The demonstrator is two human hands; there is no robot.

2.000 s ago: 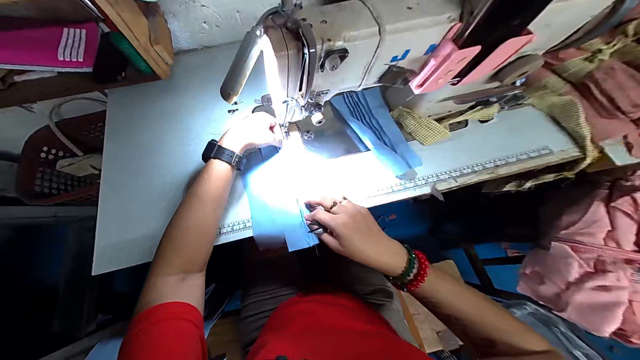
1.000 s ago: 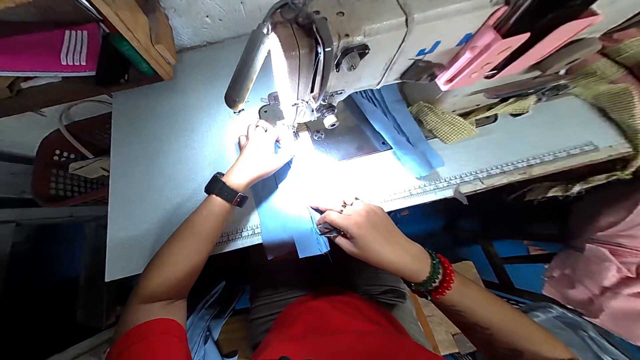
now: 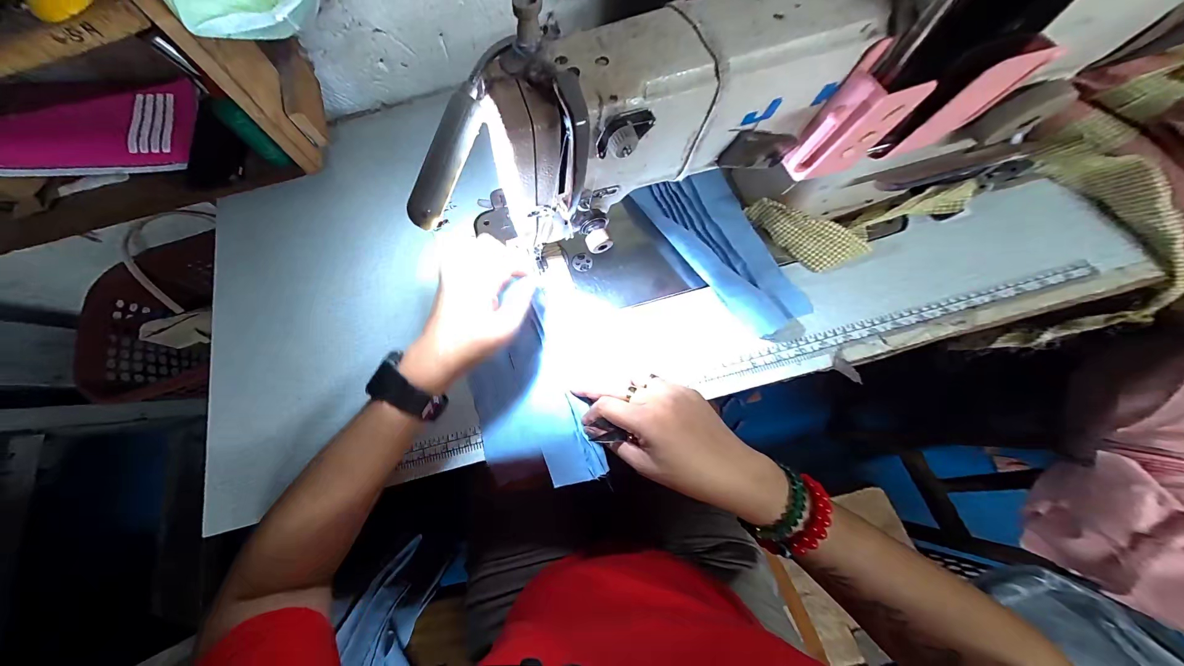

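Note:
A blue fabric piece [image 3: 523, 398] runs from the needle area of a sewing machine [image 3: 638, 92] over the table's front edge. My left hand [image 3: 476, 301] rests on its upper left part, close to the presser foot; glare hides the fingertips. Near the lower right edge of the cloth is my right hand [image 3: 661, 430], its fingers closed around a small dark tool, perhaps thread snips, whose tip points at the fabric. Behind the needle plate, right of the needle, lies another blue piece with pleats [image 3: 717, 240].
Pink holders [image 3: 860, 120] are fixed to the machine's right side. Checkered yellow cloth strips [image 3: 814, 236] lie behind. A measuring tape [image 3: 925, 314] runs along the front edge. At left are a wooden shelf [image 3: 296, 102] and a dark red basket [image 3: 139, 342]; pink fabric [image 3: 1110, 518] hangs at right.
My left hand has shifted from the cloth's left side near the needle to a place slightly lower, fingers still near the machine foot. My right hand keeps the dark tool at the cloth's lower right edge.

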